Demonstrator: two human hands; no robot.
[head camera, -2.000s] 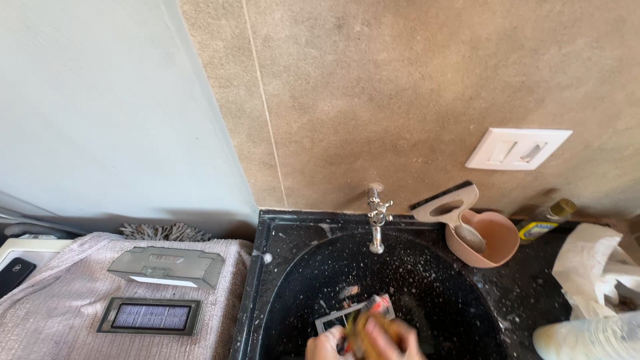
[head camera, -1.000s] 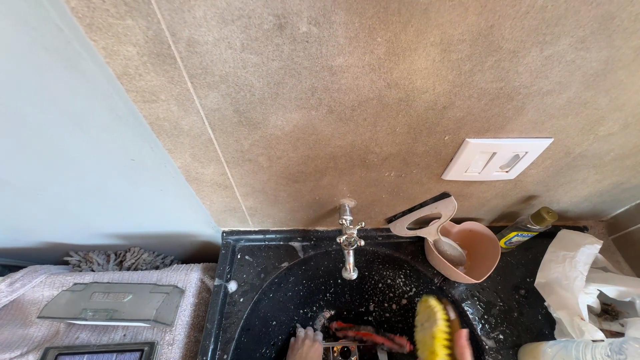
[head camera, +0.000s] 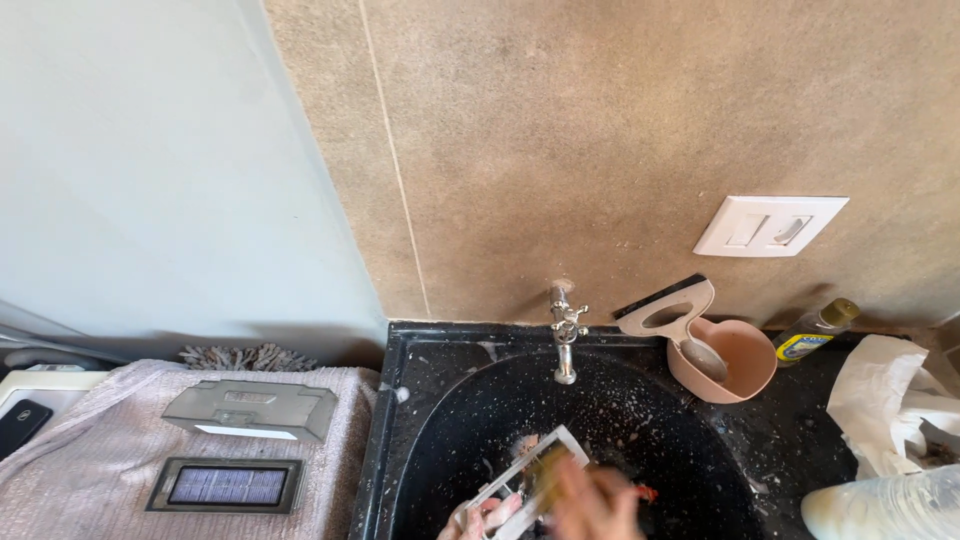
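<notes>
Low in the black speckled sink (head camera: 675, 450), my left hand (head camera: 491, 517) grips a light grey rectangular plastic frame (head camera: 566, 442), which is tilted. My right hand (head camera: 600, 499) is blurred; it holds a yellowish brush (head camera: 553, 476) against the frame. Behind the hands stands the metal faucet (head camera: 565, 337). Something red (head camera: 645, 493) lies in the sink to the right of my right hand. On the towel (head camera: 112, 465) at left rest a translucent grey plastic cover (head camera: 255, 405) and a framed pleated filter (head camera: 226, 486).
Right of the faucet, a pink container (head camera: 731, 360) holds a squeegee-like tool (head camera: 671, 319). Farther right stand a bottle with a yellow label (head camera: 814, 334), crumpled white paper (head camera: 877, 397) and a cloudy plastic bottle (head camera: 885, 506). A black phone-like object (head camera: 24, 424) lies at far left.
The yellow brush, apart from my left hand one second ago, is now at the grey frame. My left hand now holds the frame up at a tilt.
</notes>
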